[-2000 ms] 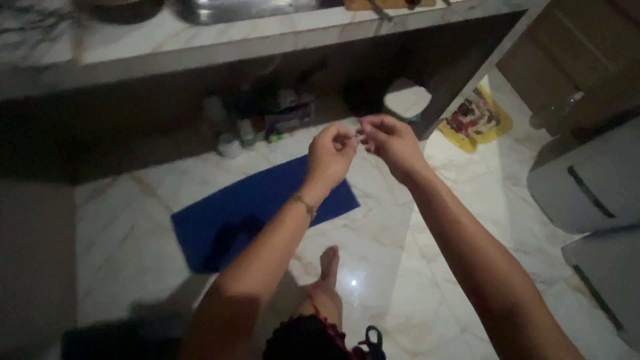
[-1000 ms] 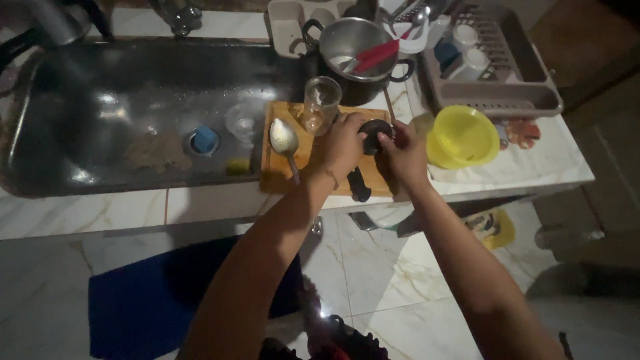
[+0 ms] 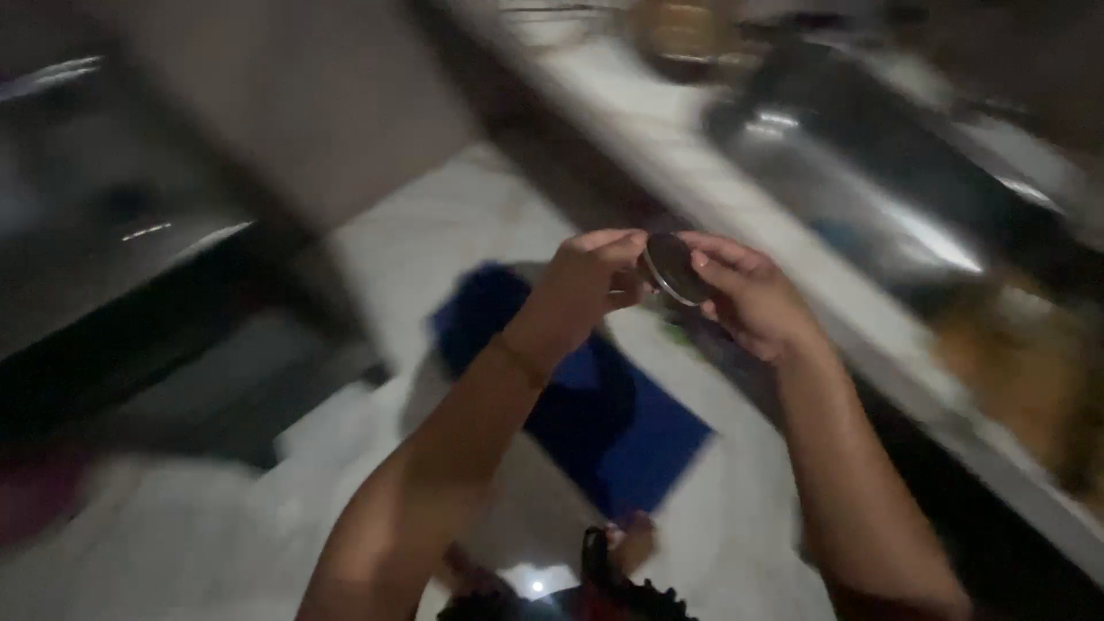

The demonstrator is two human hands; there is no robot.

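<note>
Between my two hands is a dark round disc with a pale rim [image 3: 675,269], perhaps a lid; blur leaves its kind unsettled. The fingertips of my left hand [image 3: 599,272] grip its left edge. My right hand [image 3: 746,289] pinches the disc from the right, thumb on its dark face. Both hands are in the air above the floor, beside the counter front. A thin band circles my left wrist.
A blue mat [image 3: 612,414] lies on the pale marble-patterned floor below my hands. Along the right runs a counter edge [image 3: 776,250] with a metal sink [image 3: 862,181] and a blurred wooden board [image 3: 1018,371]. Dark, blurred furniture [image 3: 172,259] stands at left.
The view has swung strongly to the left. One second ago my hands held the dark disc over the wooden board; now they hold it in front of the counter, above the floor.
</note>
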